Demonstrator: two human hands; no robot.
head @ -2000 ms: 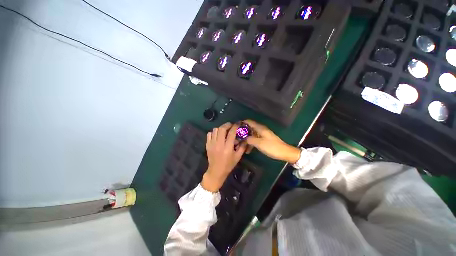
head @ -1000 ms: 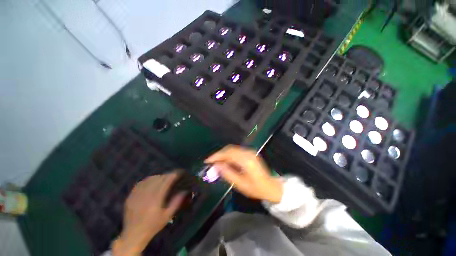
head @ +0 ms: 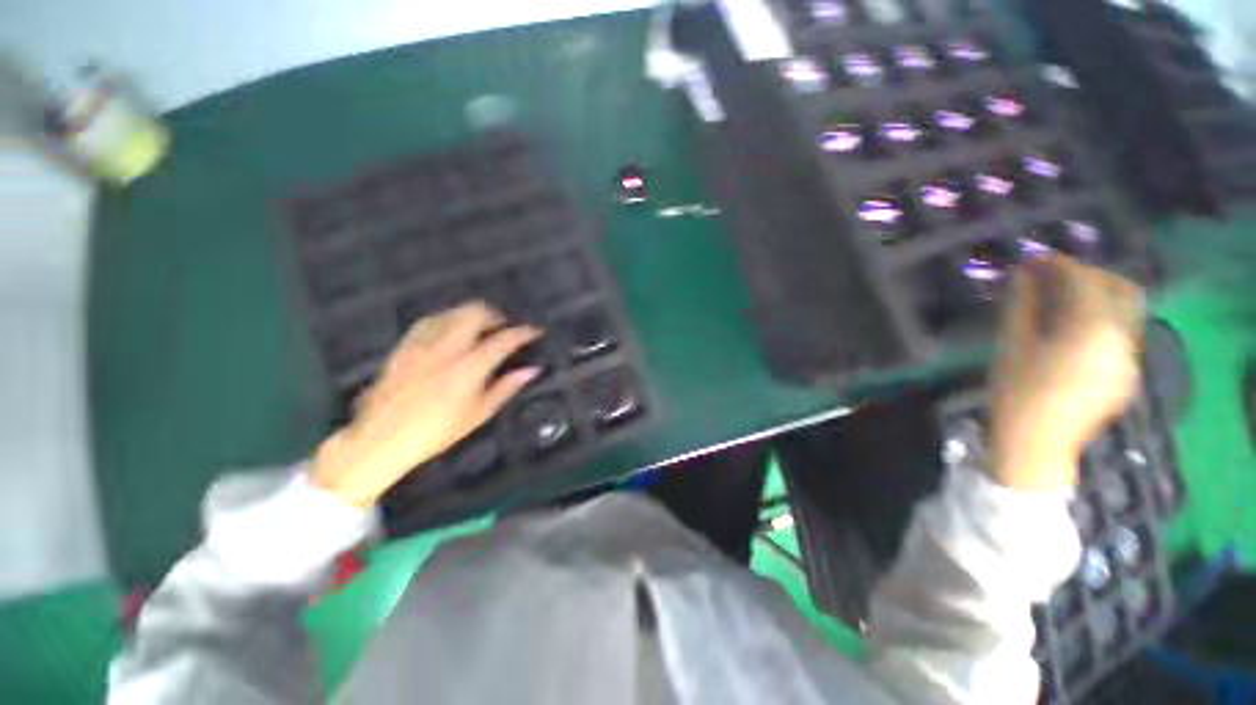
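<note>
My left hand [head: 438, 393] is over the work tray [head: 413, 227], a thin black grid on the bench mat, fingers bent above its compartments; whether it holds anything is hidden. Lens units [head: 547, 424] sit in the tray's near right compartments. My right hand [head: 1068, 365] is blurred, over the near right part of the stacked foam trays [head: 813, 310]. Its fingers are near the purple-glare lens units [head: 985, 265] there; whether it holds one cannot be told.
A single dark disc [head: 632, 185] lies on the green mat [head: 696, 331] beside a row of pale specks [head: 687, 211]. A clear disc [head: 489, 109] is near the wall. A yellow-white cylinder [head: 121, 138] stands far left. A lower tray stack [head: 1102, 606] is at right, below the bench edge.
The view has turned and shifted left. My right hand has moved from the bench edge to the stacked foam trays. My left hand remains over the work tray. The purple-glare unit at my right fingers no longer shows.
</note>
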